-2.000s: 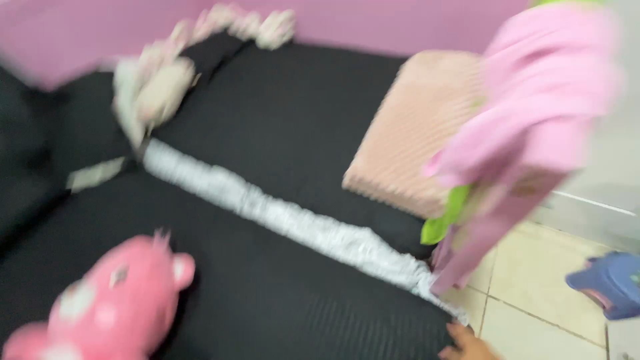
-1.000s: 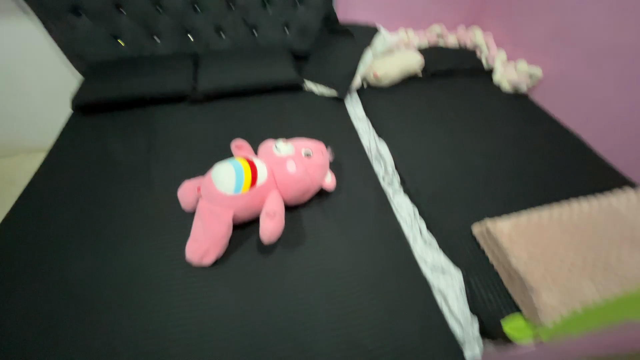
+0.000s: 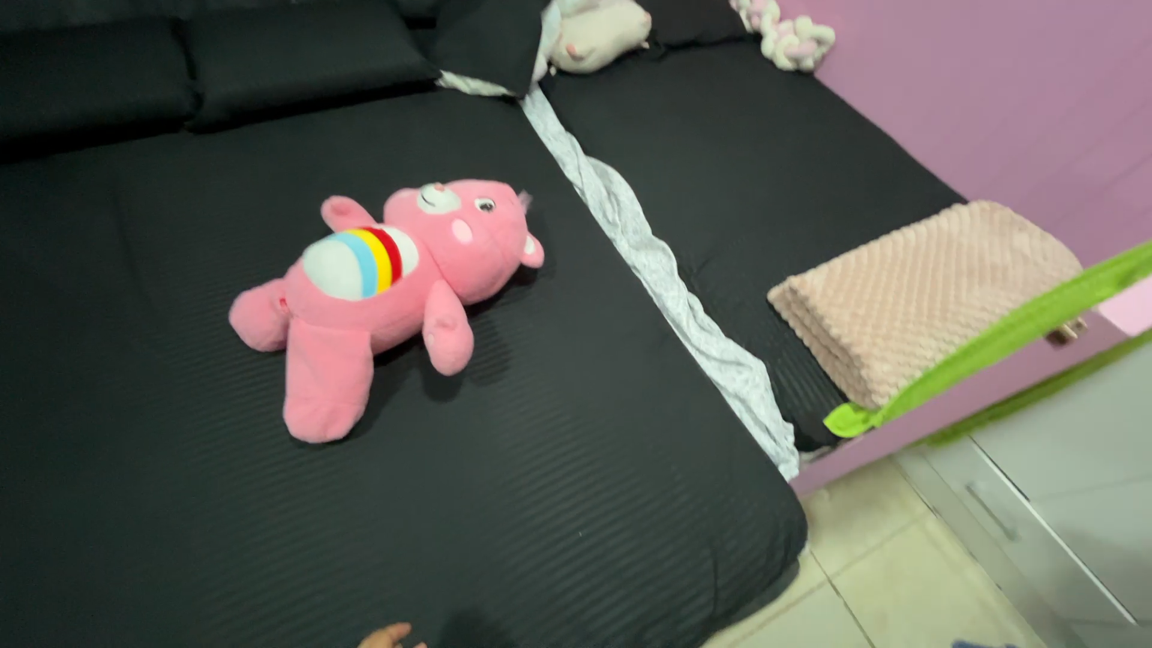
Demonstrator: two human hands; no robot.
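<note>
At the bottom edge of the head view, just the fingertips of one hand [image 3: 389, 635] show above the black bedspread [image 3: 540, 531]; which hand it is cannot be told for certain, though it looks like my left hand. The rest of that hand is out of frame, and nothing held shows. My other hand is not visible. A pink plush bear [image 3: 369, 288] with a rainbow belly lies on its back, beyond the fingers. Right of the bear, a crumpled light grey cloth [image 3: 648, 261] runs along the gap between the large bed and a smaller one.
Black pillows [image 3: 306, 54] line the far end. A folded beige blanket [image 3: 927, 288] lies on the smaller bed, beside a pink bed frame [image 3: 837, 463] with a green strip [image 3: 1017, 333]. A white plush toy [image 3: 598, 36] and braided bumper [image 3: 796, 40] lie beyond; drawers [image 3: 999, 513] stand right.
The view has swung markedly. A hand near the grey cloth's lower end two seconds ago was out of view one second ago; fingertips now show at the bottom edge.
</note>
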